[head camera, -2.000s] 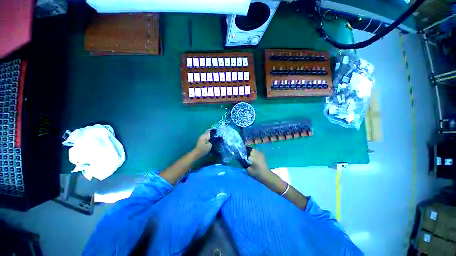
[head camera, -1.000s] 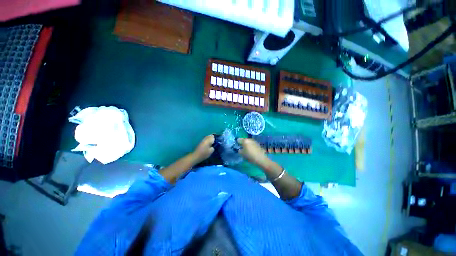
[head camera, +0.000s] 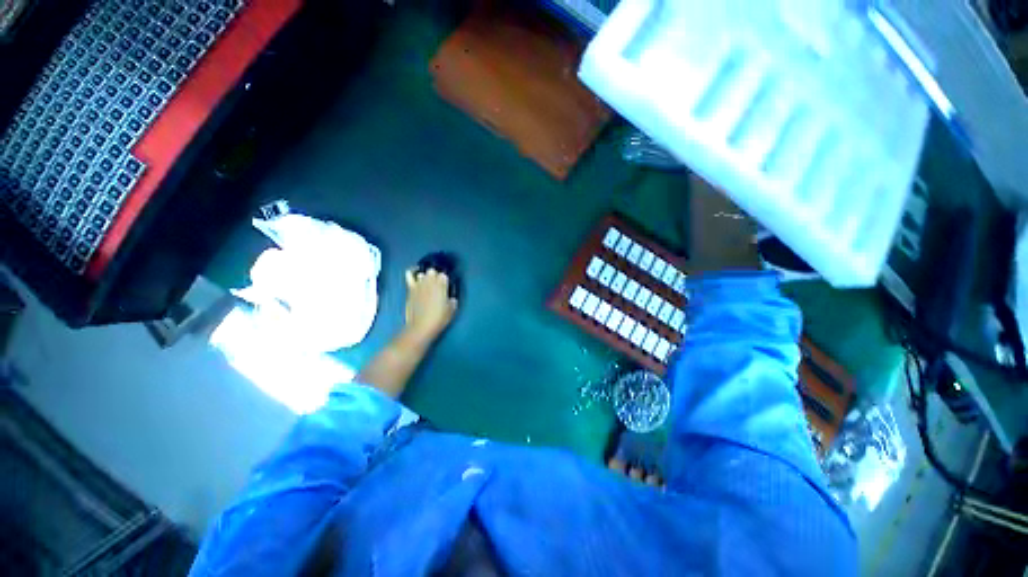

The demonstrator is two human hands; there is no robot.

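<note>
My left hand (head camera: 431, 299) rests low over the green mat, fingers bent, with black at the fingertips; whether it holds anything cannot be told. My right arm reaches to the back; its hand is hidden beyond the large white slotted tray. The screw dish (head camera: 641, 401) is full of tiny silver pieces, with more scattered on the mat at its left. The three-row jig of white pieces (head camera: 561, 295) is partly covered by my right sleeve. A small part of the single-row loading jig (head camera: 638, 470) shows below the dish.
The white slotted tray (head camera: 778, 124) hangs over the back right. Brown boards (head camera: 519, 90) lie at the back. A white heap (head camera: 321, 282) is at left, beside the parts tray (head camera: 107, 124). The jig of black parts (head camera: 826, 389) and the bag of silver-white pieces (head camera: 868, 456) are at right.
The view has turned and shifted left. My hands have parted: the left moved left onto the mat, the right reached to the back. The small clear bag is gone from between them.
</note>
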